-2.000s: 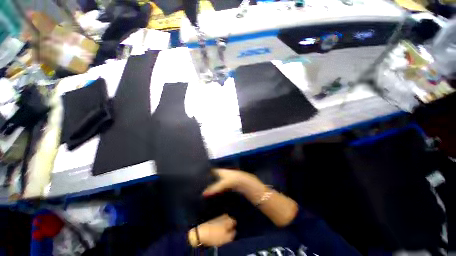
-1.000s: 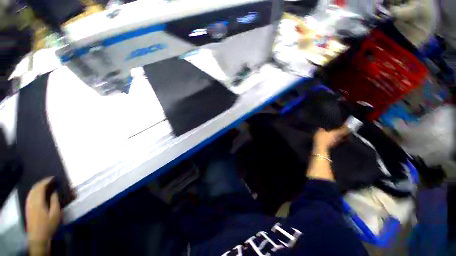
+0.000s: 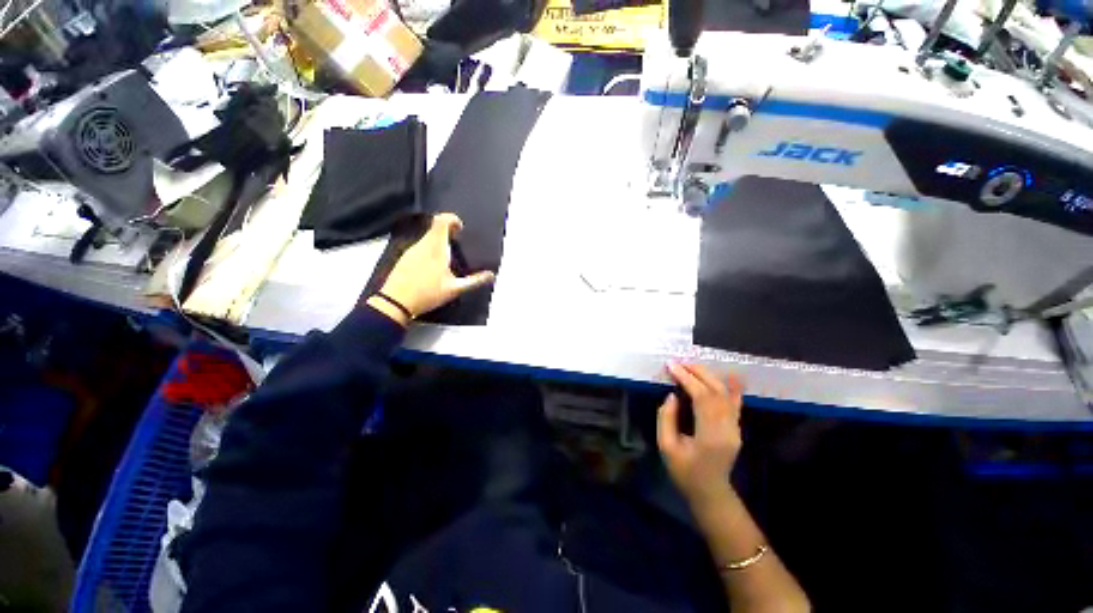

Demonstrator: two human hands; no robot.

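My left hand [image 3: 422, 273] rests on the left pile of long black panels [image 3: 485, 168], left of the needle, thumb and fingers apart. The panels under the palm are partly hidden. My right hand [image 3: 704, 431] is open and empty, its fingertips at the table's front edge below the right panel pile. The right panel pile [image 3: 785, 275] lies flat under the machine arm, its slanted side to the right. The presser foot and needle area [image 3: 693, 192] has no black cloth under it that I can see.
The white sewing machine [image 3: 839, 138] stands at the back right. Folded black fabric [image 3: 369, 180] lies left of the long panels. A small dark metal tool [image 3: 965, 311] lies below the arm. A grey device with a round vent [image 3: 108, 138] is far left, above a blue crate [image 3: 138, 479].
The view has swung back left. My right hand has left the black heap at the right, where it held something pale, and is now empty at the table edge. My left hand is farther onto the left pile.
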